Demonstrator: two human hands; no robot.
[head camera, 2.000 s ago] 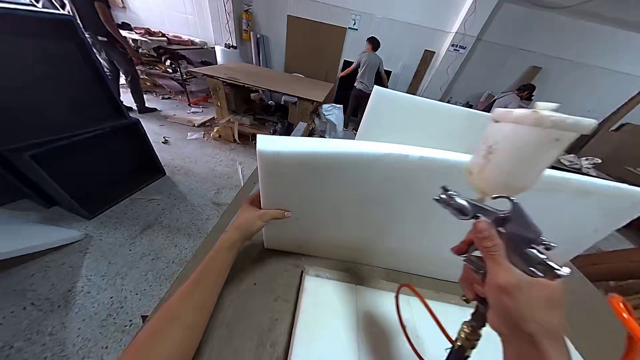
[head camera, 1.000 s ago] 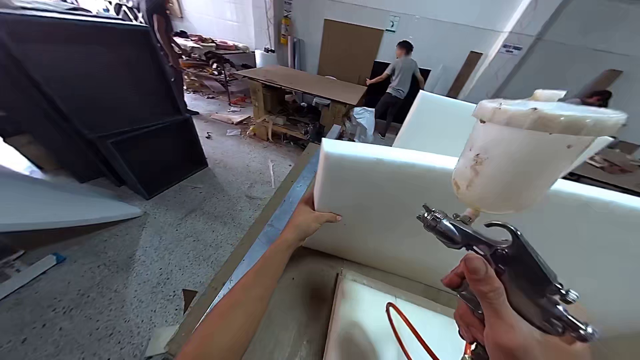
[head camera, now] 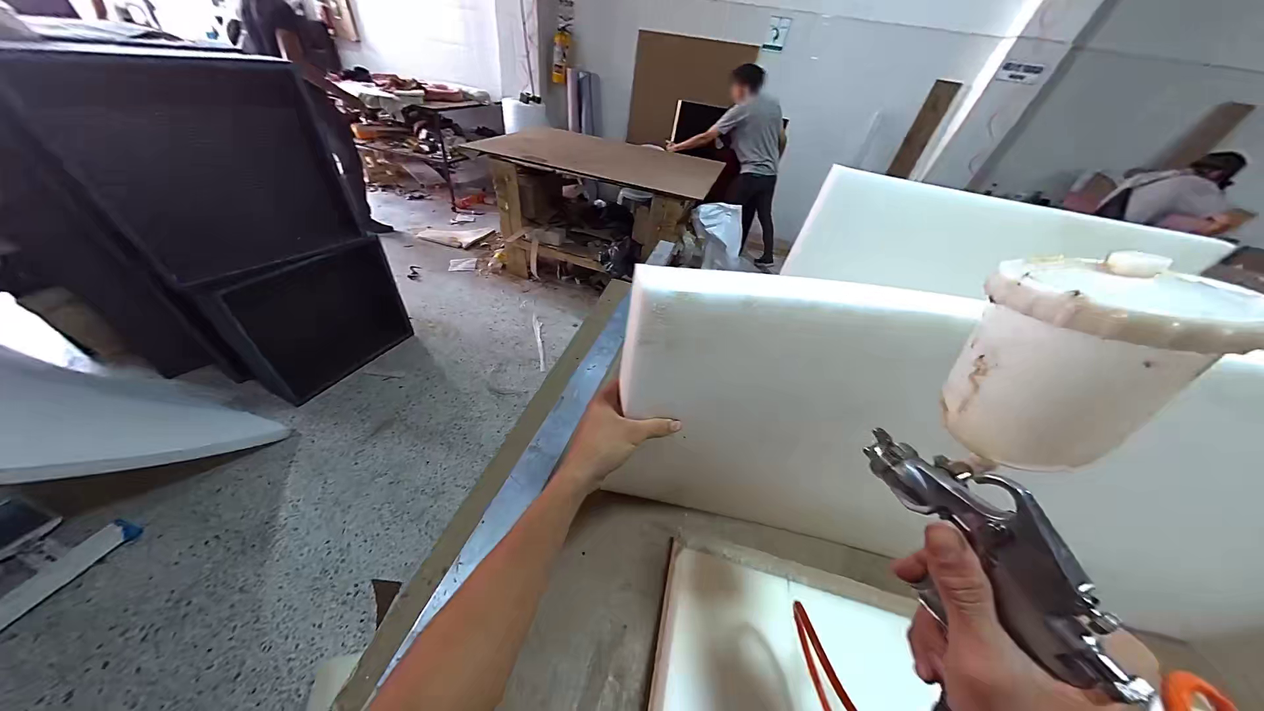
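Observation:
My left hand [head camera: 610, 434] grips the near left edge of a white foam slab [head camera: 790, 395], thumb on its front face and fingers hidden behind. The slab stands on its long edge on the workbench [head camera: 583, 583]. At the right, my right hand [head camera: 973, 632] is closed around the handle of a metal gravity-feed spray gun [head camera: 997, 533]. A stained white plastic cup [head camera: 1076, 385] sits on top of the gun, whose nozzle points left toward the slab. Below lies a white foam-topped panel [head camera: 770, 632] with an orange hose [head camera: 820, 657] across it.
Behind the slab stands another white foam slab [head camera: 948, 232]. Black framed panels [head camera: 197, 178] lean at the left, near a curved white sheet [head camera: 118, 425] and the speckled floor [head camera: 365, 504]. A person [head camera: 755, 128] stands by a brown-topped table [head camera: 612, 163]; two other people are farther off.
The view has swung left. My left hand keeps its hold at the slab's left edge, and my right hand still holds the spray gun. The person at the far table now stands more upright.

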